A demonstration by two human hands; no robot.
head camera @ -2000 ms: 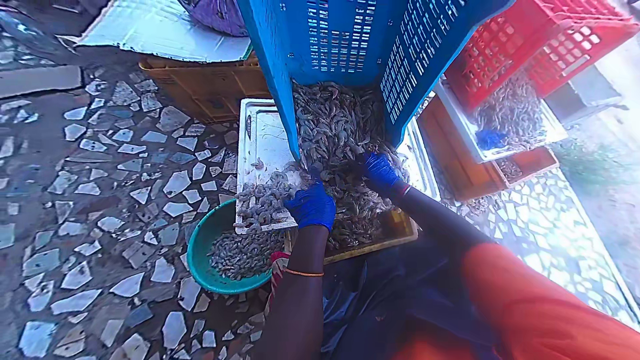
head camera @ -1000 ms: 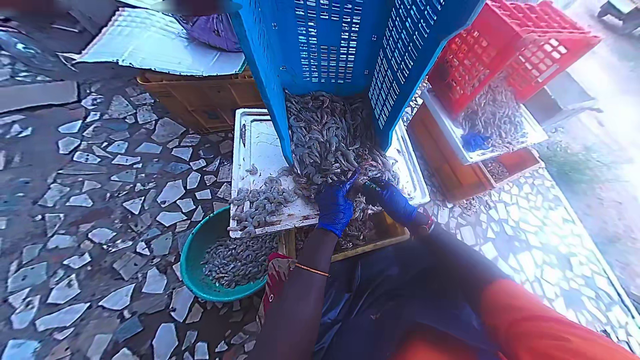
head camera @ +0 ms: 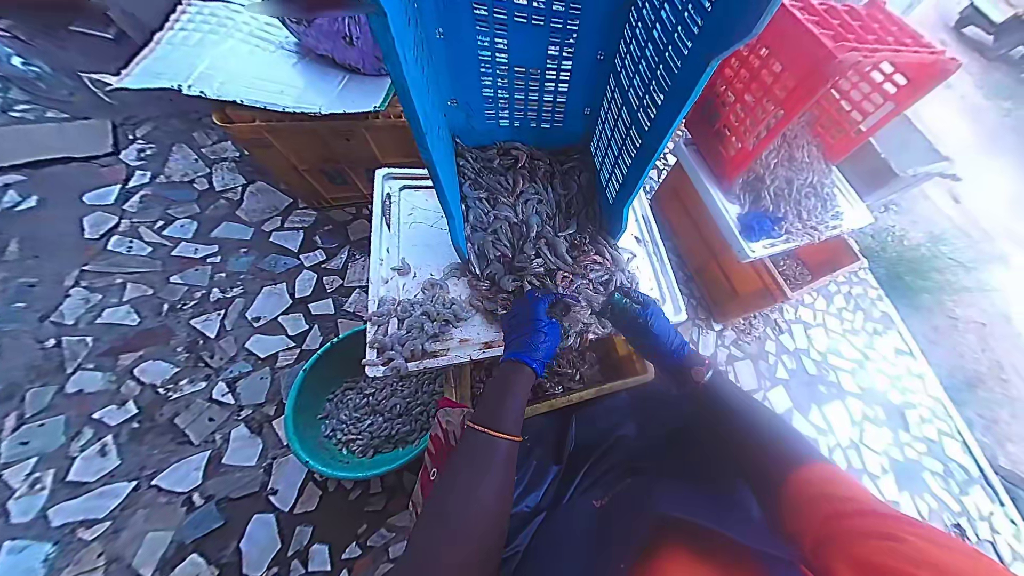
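A tipped blue plastic crate [head camera: 520,72] stands on a white tray [head camera: 408,216], and a heap of shrimp [head camera: 536,216] spills from its mouth. My left hand [head camera: 532,332], in a blue glove, is at the heap's near edge with its fingers bent; whether it grips a shrimp is hard to see. Close to its right, my gloved right hand [head camera: 648,324] touches the heap, fingertips partly hidden among shrimp. A smaller pile of paler shrimp [head camera: 420,320] lies on the tray's left part. More shrimp-like pieces fill a green basin [head camera: 300,416] below left.
Under the tray's near edge is a yellowish crate [head camera: 632,380] holding dark pieces. At right, a red crate [head camera: 752,96] rests tilted on another white tray [head camera: 704,180] with shrimp and a blue item, above an orange crate [head camera: 704,256]. A brown crate [head camera: 320,152] stands behind left on mosaic flooring.
My left hand has moved right from beside the paler pile, where it was two seconds ago, to the main heap's near edge. My right hand has shifted a little toward the heap's right near side.
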